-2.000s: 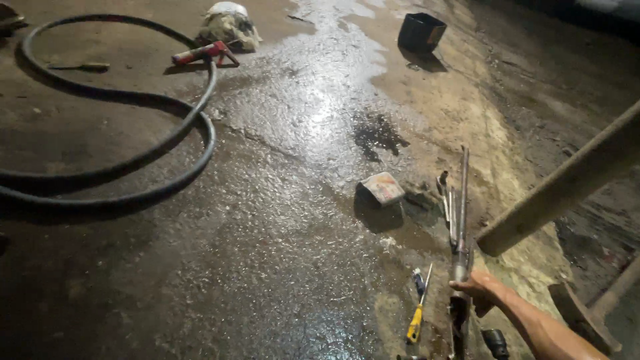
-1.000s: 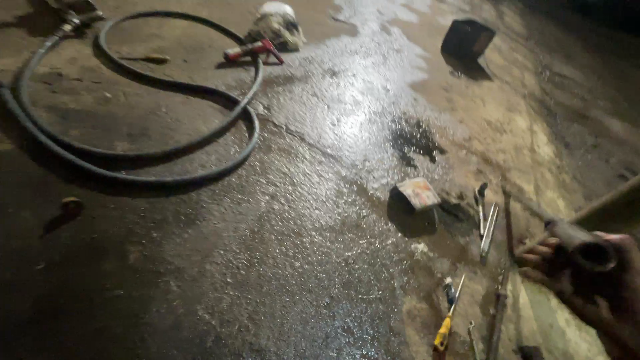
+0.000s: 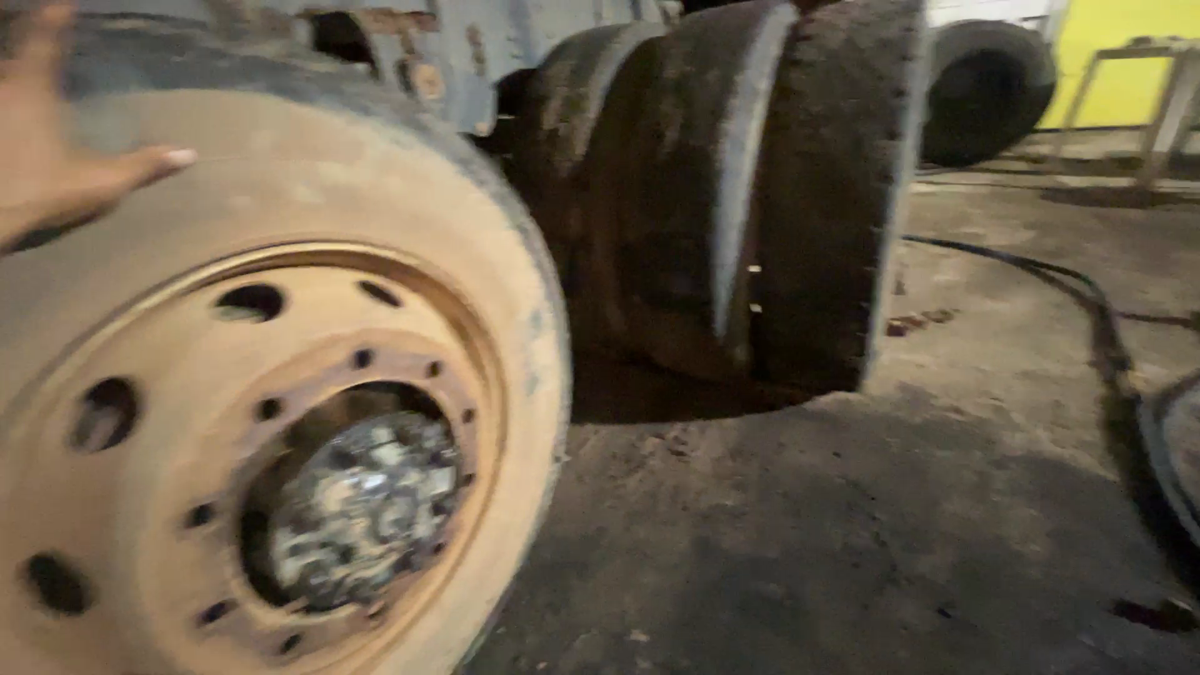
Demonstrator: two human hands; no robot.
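Observation:
At the upper left edge my left hand (image 3: 56, 155) is spread, thumb pointing right, against or just in front of the upper sidewall of a large truck tyre (image 3: 309, 159). Whether it presses on the rubber is unclear through the blur. The tyre is mounted on a dusty tan steel wheel rim (image 3: 178, 375) with oval vent holes and a ring of bolt holes. Through its centre opening shows a greasy, shiny wheel hub (image 3: 375, 497). The left and lower parts of the wheel are cut off by the frame. My right hand is out of view.
Right of the wheel stand more large tyres (image 3: 825, 187) in a row beside a grey metal body (image 3: 450, 47). Another tyre (image 3: 989, 94) is farther back, near a metal stand (image 3: 1139, 112). A dark hose (image 3: 1111, 347) crosses the concrete floor (image 3: 731, 562) at right.
The view has swung from the wet floor with hose and tools to the wheels. My left hand has come in. The right hand, earlier holding a metal tubular tool, is out of view.

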